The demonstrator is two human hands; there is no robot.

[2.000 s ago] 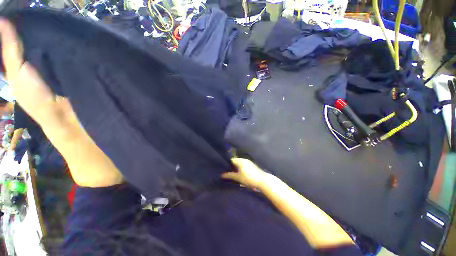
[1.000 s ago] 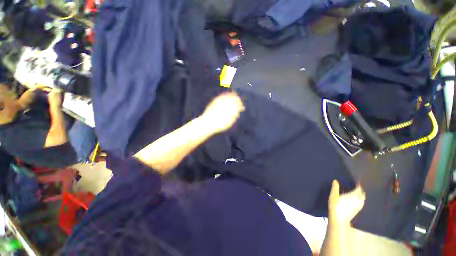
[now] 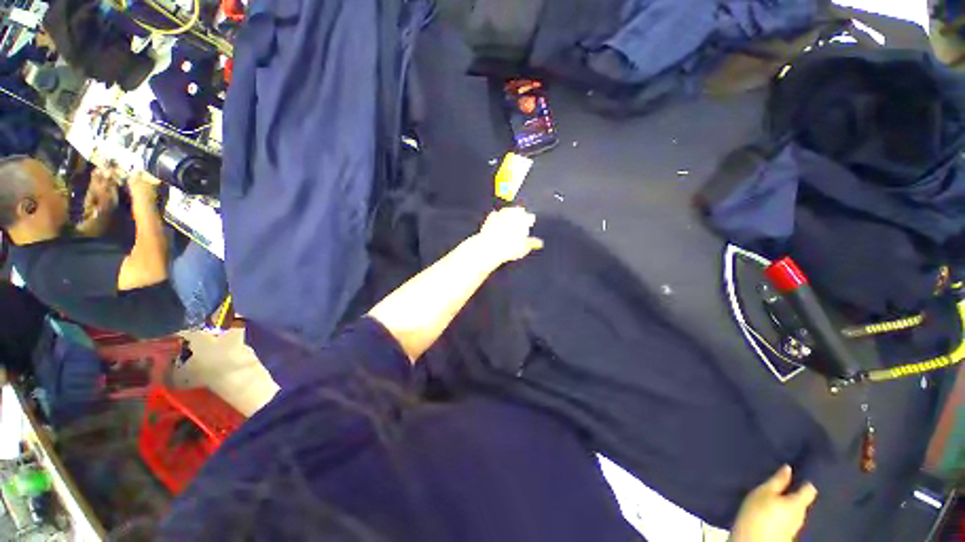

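A dark navy garment piece lies spread on the dark grey padded table in front of me. My left hand is closed on its upper edge, near the yellow-and-white card. My right hand is at its lower right end, near the bottom of the view, with thumb and finger at the cloth; the grip is partly hidden. The steam iron, with red handle tip and pale rim, rests on the table to the right, touched by neither hand.
A lit smartphone lies above the card. Navy garments hang at left; more cloth is heaped behind the iron. A small brown-handled tool lies at right. A person sits at a machine at left, near a red crate.
The garment, earlier lifted at the left, now lies on the table. Both hands have moved right with it. Over the last second the view shifted and my right hand lowered onto the cloth's end.
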